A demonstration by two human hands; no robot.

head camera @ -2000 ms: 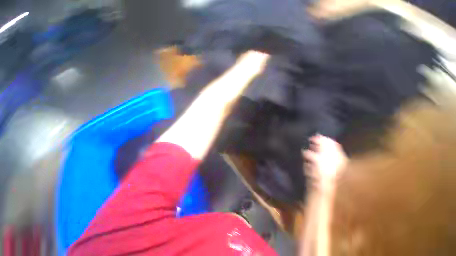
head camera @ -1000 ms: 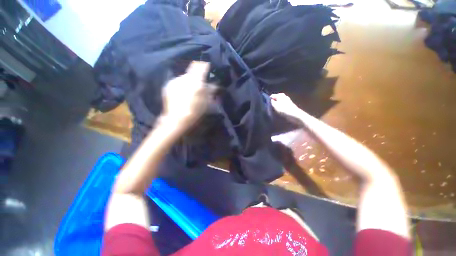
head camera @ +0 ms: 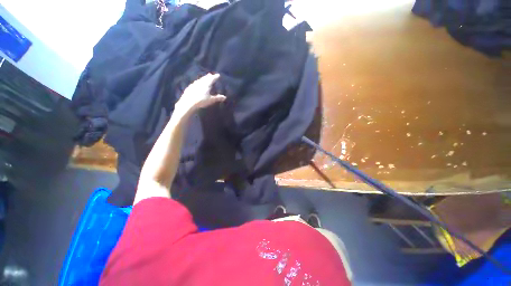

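Note:
A large matte black garment point(head camera: 263, 61) lies heaped and wrinkled at the left part of the brown table, its lower folds hanging over the front edge. My left hand point(head camera: 201, 94) rests on the middle of it, thumb and fingers apart, with a dark fold beside the fingertips; I see no cloth gripped. A long, narrow dark strip point(head camera: 381, 187) runs almost straight from the garment's right side, past the table edge, out at the lower right corner. My right hand is out of the picture.
The brown table point(head camera: 386, 111) carries pale scraps near its front edge. Another dark heap point(head camera: 476, 22) lies far right. A blue tub point(head camera: 92, 240) stands below left; another blue thing point(head camera: 487, 268) shows at the lower right corner. A slatted frame point(head camera: 412, 234) is under the table.
My right hand has left the garment and the picture; the long strip now stretches out to the lower right. The fanned cloth at the right has folded in. My left hand stays on the garment.

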